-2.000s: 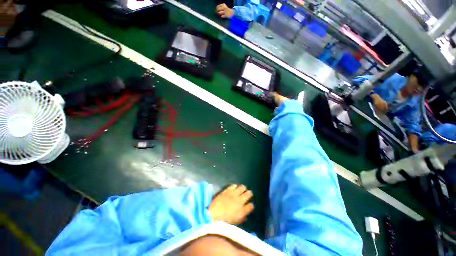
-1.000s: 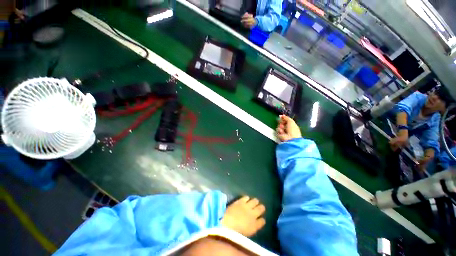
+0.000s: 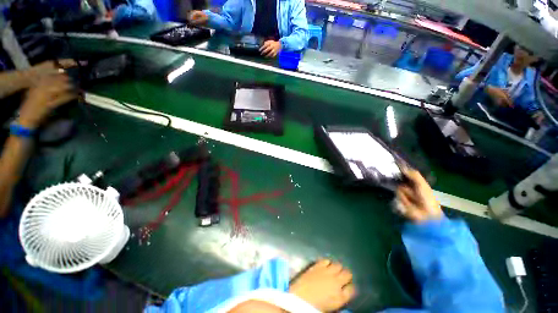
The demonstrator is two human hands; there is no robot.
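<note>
An open tablet [image 3: 361, 154] with a dark frame and a bright silver-white panel is tilted over the white edge rail. My right hand [image 3: 419, 198] grips its near right corner; the hand is slightly blurred. My left hand [image 3: 324, 284] rests on the green bench near my body, fingers loosely bent, with nothing visible in it. Red lead wires [image 3: 235, 195] fan out on the bench left of centre. A black block [image 3: 208, 189] lies upright among them.
Another open tablet [image 3: 252, 107] lies on the green conveyor, beyond the white rail [image 3: 269, 145]. A white fan [image 3: 73, 226] stands at left. A white adapter [image 3: 516, 266] lies at right. Another person's hands [image 3: 46, 95] are at far left; more workers sit across.
My right hand has taken hold of a tablet and brought it off the conveyor toward the rail. The view has turned, and another person's arms now show at far left.
</note>
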